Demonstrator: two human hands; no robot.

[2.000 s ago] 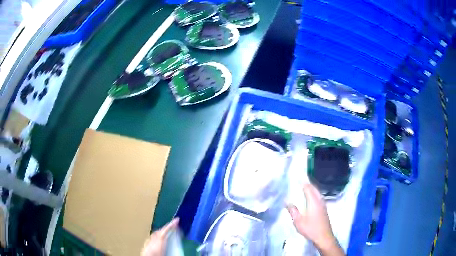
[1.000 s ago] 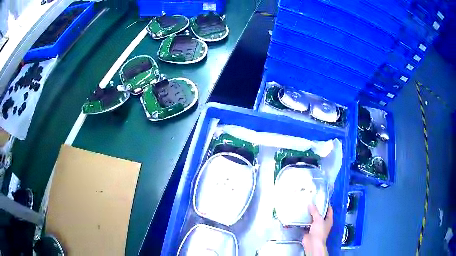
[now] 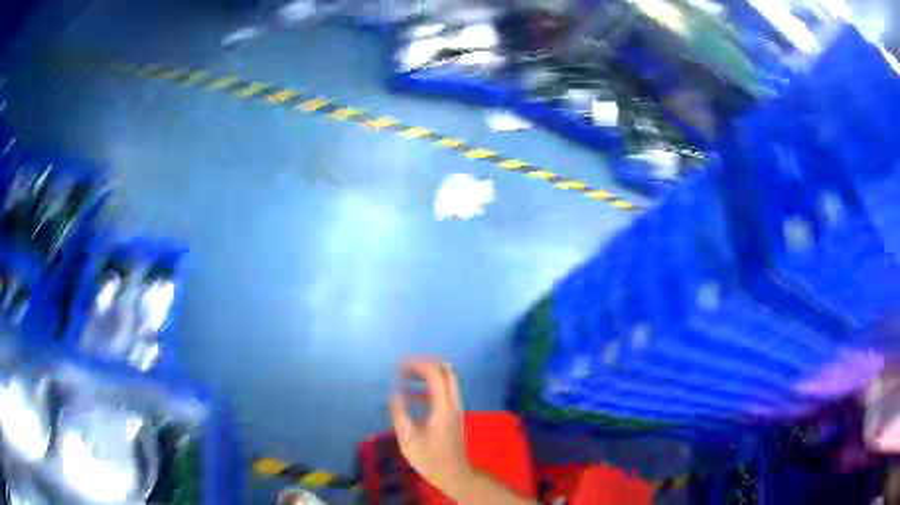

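Note:
My right hand [image 3: 431, 419] is at the bottom centre, slightly blurred. Its fingers are curled and apart, with a gap between them and nothing in it. A small skin-toned patch [image 3: 296, 496] at the bottom edge may be part of my left hand, but it is cut off. At the lower left, a blue tote [image 3: 224, 444] is partly in view with blurred glossy shells [image 3: 84, 434] beside its wall. A smaller blue bin [image 3: 178, 296] behind it holds pale, shiny units.
Red objects [image 3: 498, 449] stand behind my right hand. Stacked blue totes [image 3: 681, 286] fill the right. Yellow-black tape [image 3: 395, 126] crosses the blue floor, with a white patch [image 3: 464, 197] on it. Blue containers with blurred units [image 3: 449, 44] lie beyond. A blurred pink and skin-toned shape is at the right edge.
The view has swung right, away from the bench and open tote, which is now at the lower left. My right hand has left the glossy shell it touched.

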